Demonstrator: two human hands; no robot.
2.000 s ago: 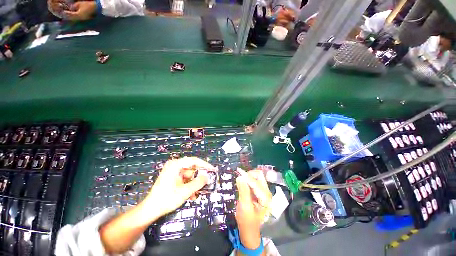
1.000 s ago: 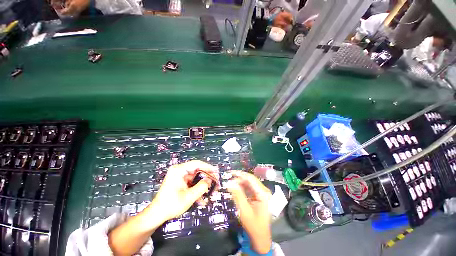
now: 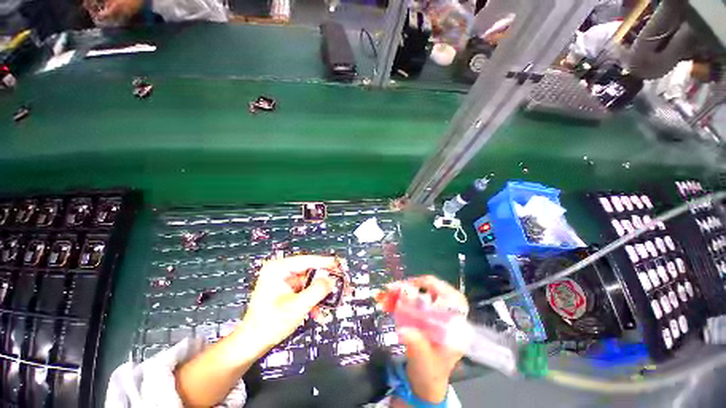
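Note:
My left hand (image 3: 282,303) holds a small dark square housing (image 3: 329,288) between thumb and fingers, above the clear blister tray (image 3: 179,303). My right hand (image 3: 430,335) is closed around a syringe (image 3: 446,328) with a pink-red barrel and green end cap, its front end pointing left toward the housing. The hand and syringe are blurred, and the tip cannot be made out. A pale hose runs right from the cap. Small parts lie scattered on the clear tray, with one squarish part (image 3: 314,211) at its back edge.
A black tray (image 3: 48,299) with housings is at left. A blue bin (image 3: 521,215), a fan (image 3: 565,298) and black trays with pale parts (image 3: 657,275) are at right. A slanting metal post (image 3: 478,119) stands beside the green conveyor (image 3: 199,135), which carries small units.
My right hand has taken hold of the syringe that lay at the right and lifted it, with its hose. The units on the conveyor have shifted slightly left. My left hand still holds the housing.

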